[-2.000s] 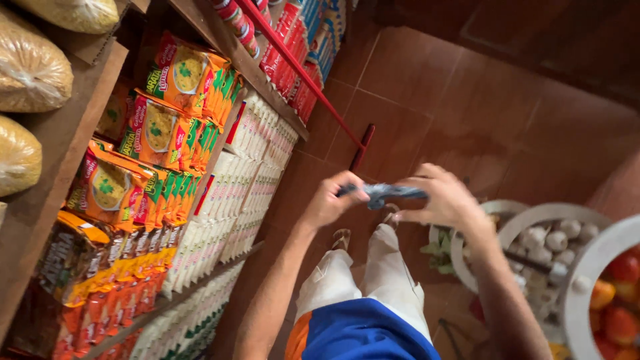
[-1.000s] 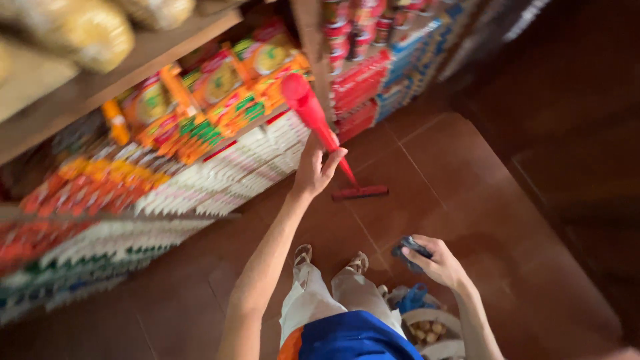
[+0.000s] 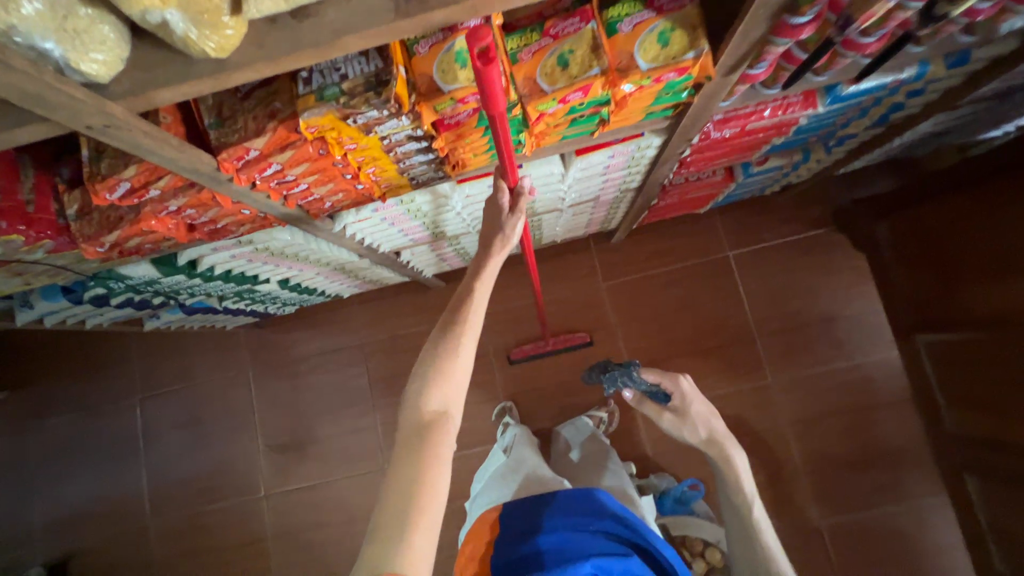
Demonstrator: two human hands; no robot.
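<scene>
My left hand [image 3: 506, 210] grips the red handle [image 3: 496, 120] of a floor squeegee near its upper end. The red squeegee head [image 3: 550, 348], with a dark rubber edge, rests on the tiled floor in front of my feet. Lower right, my right hand [image 3: 680, 408] holds a crumpled dark cloth [image 3: 626, 379] between thumb and fingers, its loose end pointing left. The cloth appears above the floor, to the right of the squeegee head and apart from it.
Wooden shelves [image 3: 704, 104] run across the top, with orange food packets [image 3: 560, 64], white packets [image 3: 448, 216] and red packs [image 3: 696, 176]. Bags of yellow grain [image 3: 188, 24] lie upper left. Beside my legs at lower right are a basket [image 3: 688, 528] of round produce and a blue plastic bag [image 3: 680, 498].
Two seconds ago both hands were on the dark cloth; now only my right hand holds it. My left hand has taken hold of the squeegee handle, which leaned near the shelves. The view has turned.
</scene>
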